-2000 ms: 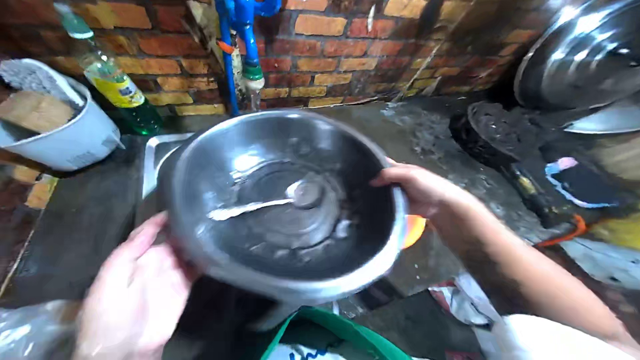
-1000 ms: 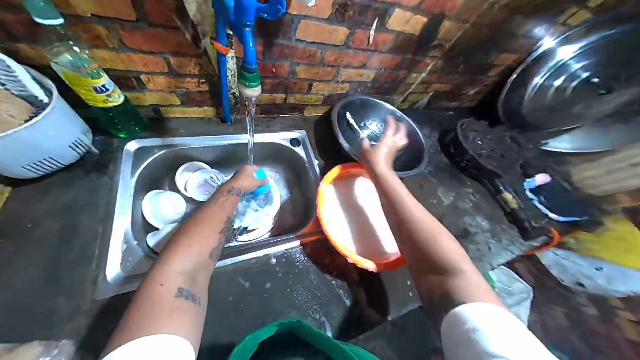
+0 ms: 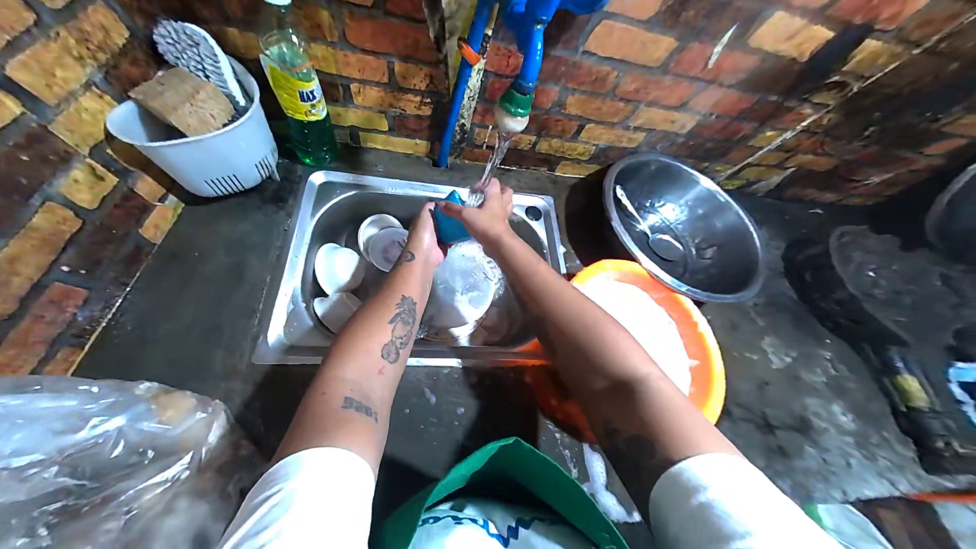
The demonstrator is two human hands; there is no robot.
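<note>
Water runs from the tap onto my right hand, which is over the steel sink. A blue sponge or cloth is between my two hands, with my left hand gripping its left side; the right hand's fingers touch it, but their hold is partly unclear. Beneath them in the sink lie a wet white plate or bowl and several white cups or small bowls. A steel basin with a ladle or large spoon in it stands at the right, beside an orange basin of whitish suds.
At the back left are a grey-white bucket holding a brush and a wooden block, and a green liquid bottle. Clear plastic lies front left; a green-edged bag is nearest me. A dark pan-like object stands far right.
The steel basin, held in both hands two seconds ago, now stands on the counter at the right. My right hand has moved from beside it to the tap's water, next to my left hand.
</note>
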